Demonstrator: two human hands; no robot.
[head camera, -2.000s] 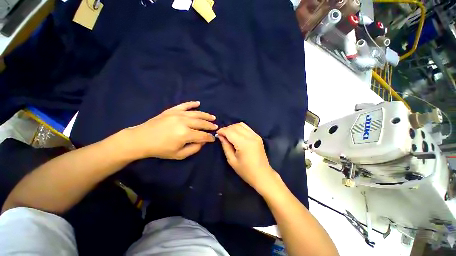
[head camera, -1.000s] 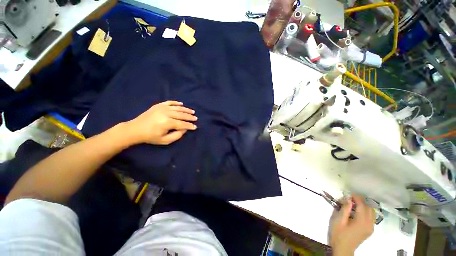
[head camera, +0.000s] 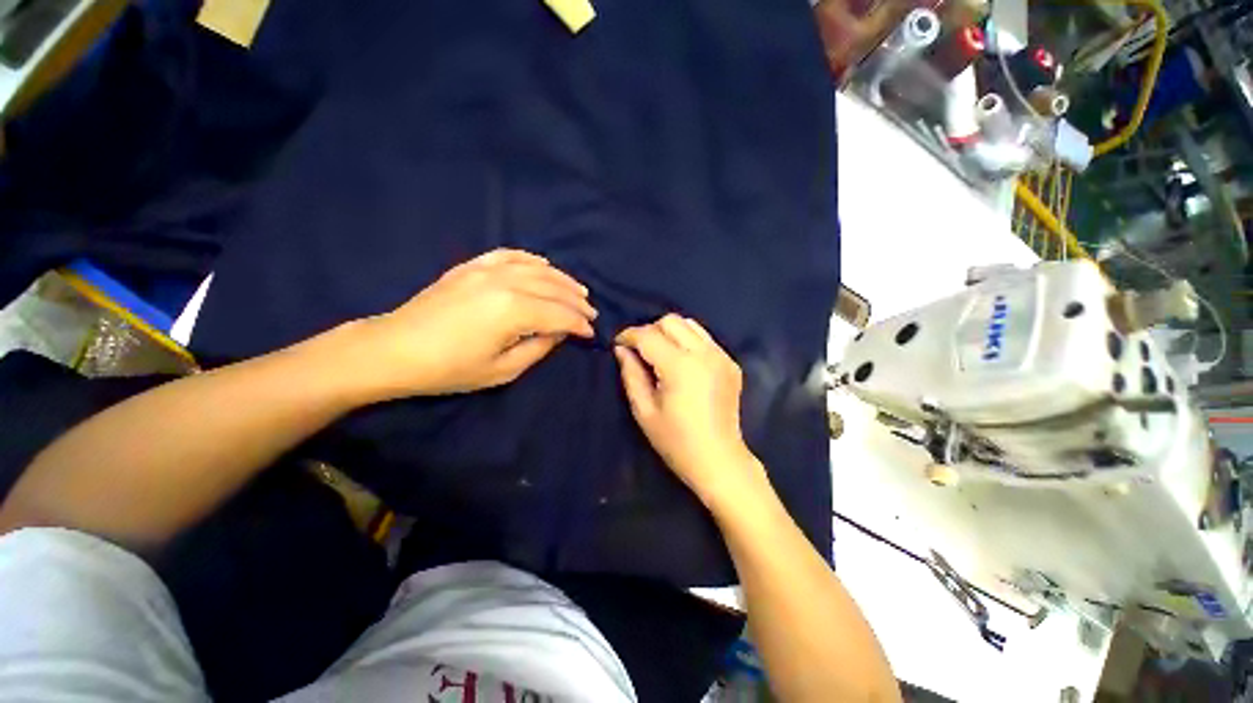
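Note:
A large navy garment piece (head camera: 412, 165) lies spread over the table edge and towards my lap. My left hand (head camera: 502, 323) rests on its middle, fingertips together at a small fold. My right hand (head camera: 683, 392) is just right of it, thumb and forefinger pinching the same fold of cloth. The fingertips of both hands nearly meet. What lies between them is too small to tell. Tan paper tags, one at the top left (head camera: 234, 17) and one at the top middle (head camera: 569, 13), are cut off by the upper edge.
The white sewing machine (head camera: 1017, 357) stands to the right of the cloth. Dark snips (head camera: 966, 597) lie on its table below the head. Thread spools (head camera: 962, 83) stand behind, beside a yellow rail (head camera: 1161, 83). More dark cloth (head camera: 96, 179) lies at the left.
My right hand was at the snips on the machine table one second ago. It is back on the garment beside my left hand, and the snips lie on the table. The view has shifted.

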